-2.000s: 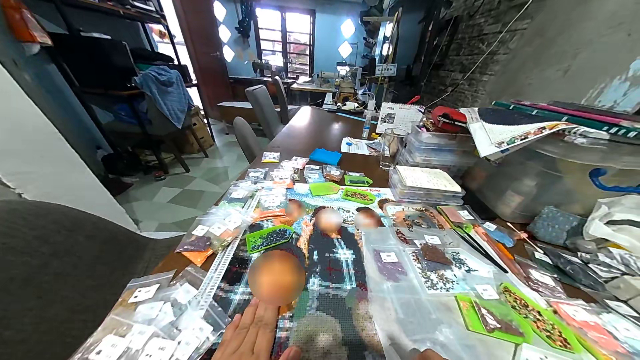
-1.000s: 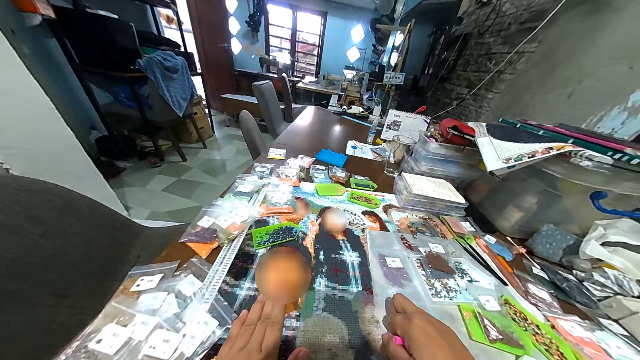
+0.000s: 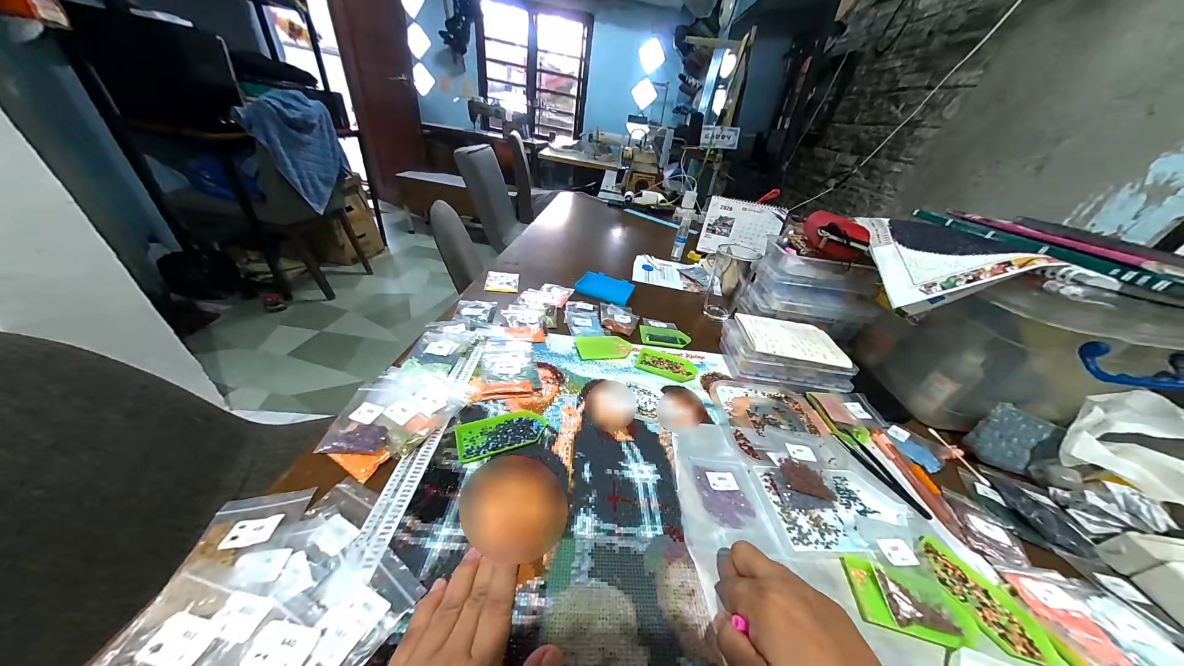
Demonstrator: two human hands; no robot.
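Note:
A diamond painting canvas [image 3: 615,573], partly covered with small drills, lies on the table. My left hand [image 3: 467,610] rests flat on its lower left part, fingers extended, holding nothing. My right hand [image 3: 786,601] is curled around a pink pen-like tool [image 3: 739,624] at the canvas's lower right; its tip is hidden. A green tray of dark drills [image 3: 500,436] sits on the upper left of the canvas. Right of the canvas, a clear plastic sheet bears a white tray of mixed drills [image 3: 814,504] and a bag of purple drills [image 3: 723,495].
Labelled drill bags [image 3: 264,592] cover the left edge. Green trays [image 3: 985,592] and black tweezers [image 3: 888,472] lie at right. Farther back are stacked plastic boxes [image 3: 786,356], a glass mug [image 3: 726,282], a blue case [image 3: 605,288] and a large plastic bin [image 3: 980,347].
My right hand, barely visible at the bottom edge two seconds ago, has come into fuller view with the pink tool. My left hand stays flat on the canvas.

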